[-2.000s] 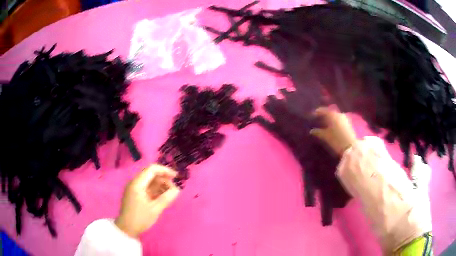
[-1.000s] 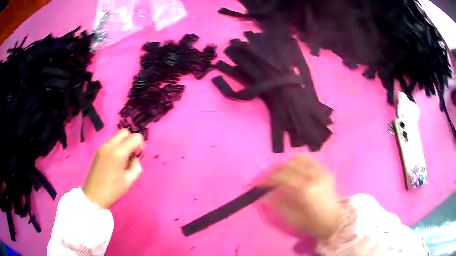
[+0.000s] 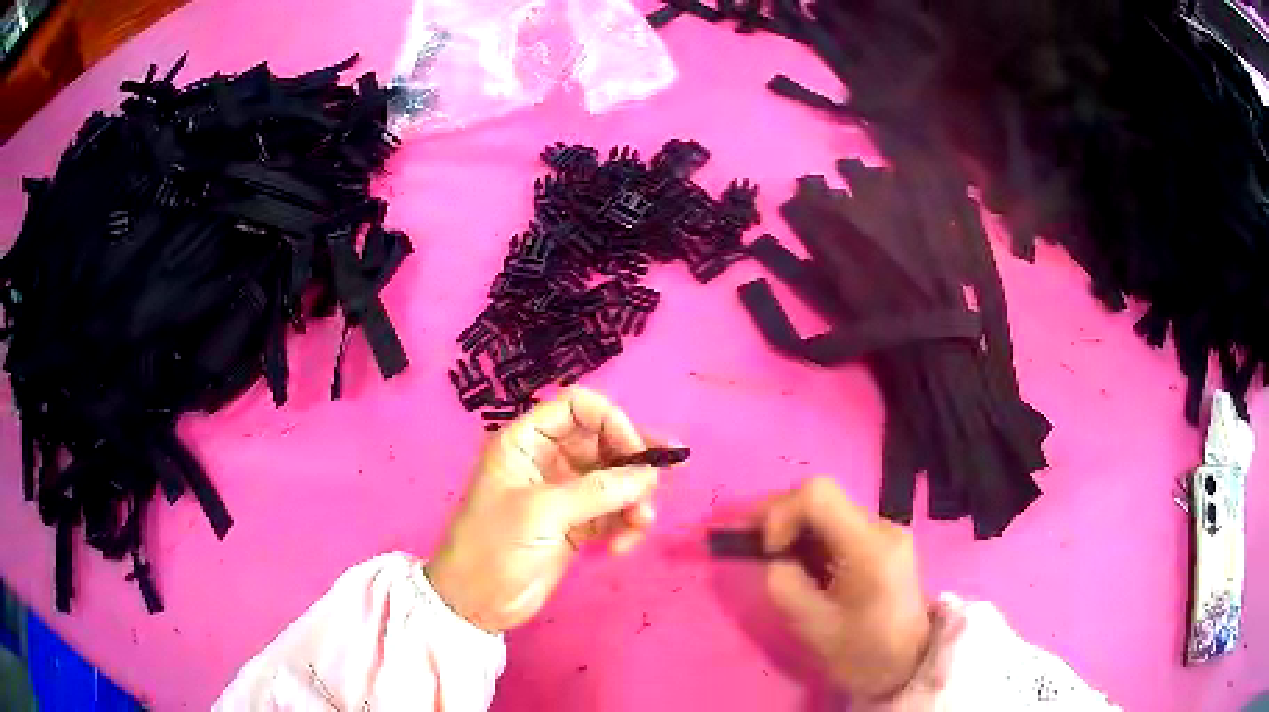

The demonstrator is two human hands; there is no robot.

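Note:
My left hand (image 3: 536,508) is at lower centre, its thumb and fingertips shut on a small black buckle part (image 3: 660,455) that sticks out to the right. My right hand (image 3: 852,591), slightly blurred, grips a black webbing strap (image 3: 740,544); a short end points left toward the buckle part. The strap and buckle part are apart. The rest of the strap is hidden by the right hand. The loose buckle pile (image 3: 571,299) lies just beyond my left hand. A working bundle of webbing (image 3: 926,348) lies beyond my right hand.
A dark heap of finished straps (image 3: 181,264) covers the left of the pink table (image 3: 668,654). The main webbing stock (image 3: 1072,125) fills the upper right. A crumpled clear bag (image 3: 536,56) lies at the top. A smartphone (image 3: 1216,570) with a white scrap (image 3: 1227,431) is at the right edge.
My left hand has left the buckle pile's edge and now holds a buckle part. My right hand went from the webbing to a strap, first held long, now with a short end showing near the left hand.

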